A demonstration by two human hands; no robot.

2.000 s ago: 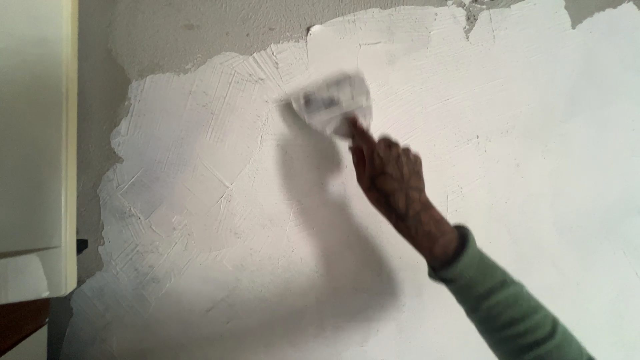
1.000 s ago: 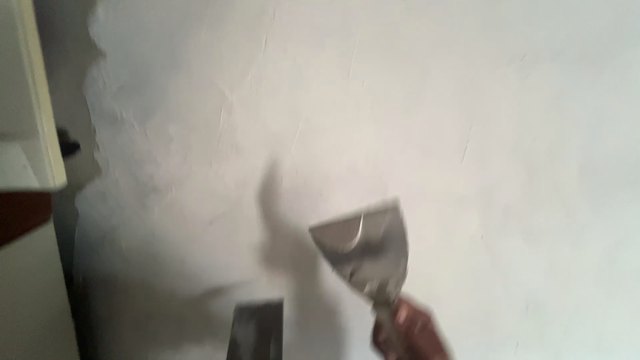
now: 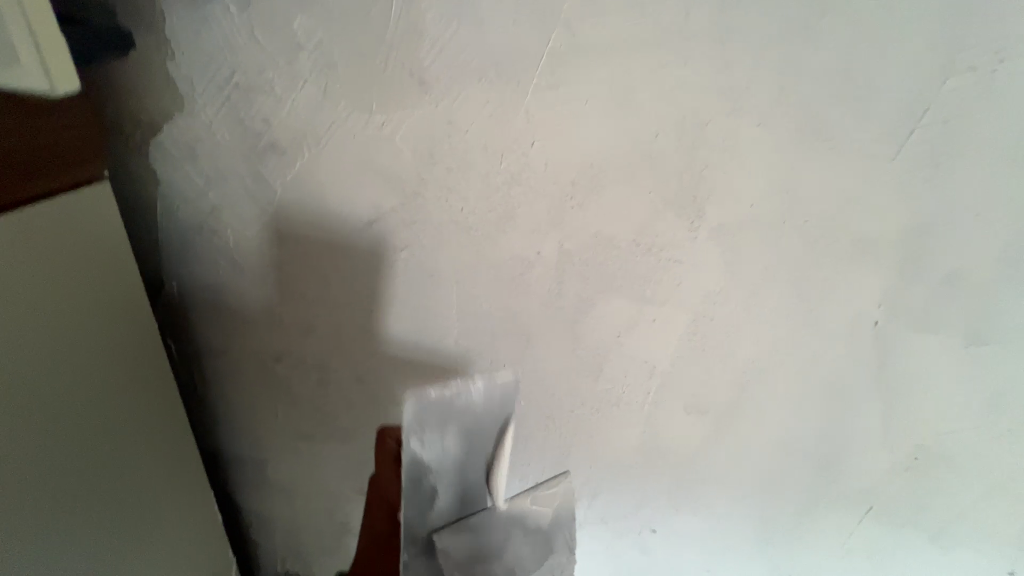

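Note:
My left hand (image 3: pixel 382 504) shows at the bottom, partly hidden behind a flat rectangular metal blade (image 3: pixel 448 448) that it holds upright. A ridge of white filler (image 3: pixel 502 464) clings near the right edge of this blade. The flared metal putty knife (image 3: pixel 512 536) overlaps the blade's lower part, its edge by the filler and some white filler on its corner. Its handle and my right hand are out of the frame. Behind them is the wall coated with white filler (image 3: pixel 680 240), marked by fine ridges and scratches.
A pale panel (image 3: pixel 88 384) stands along the left side, with a dark gap between it and the wall. Above it are a reddish-brown surface (image 3: pixel 48 148), the corner of a cream-coloured object (image 3: pixel 40 56) and something dark (image 3: pixel 96 36). Shadows fall on the wall's lower left.
The putty knife was on the wall two seconds ago, then came down; now it overlaps the rectangular blade. My left hand has come into view and my right hand has left it. The view has moved down.

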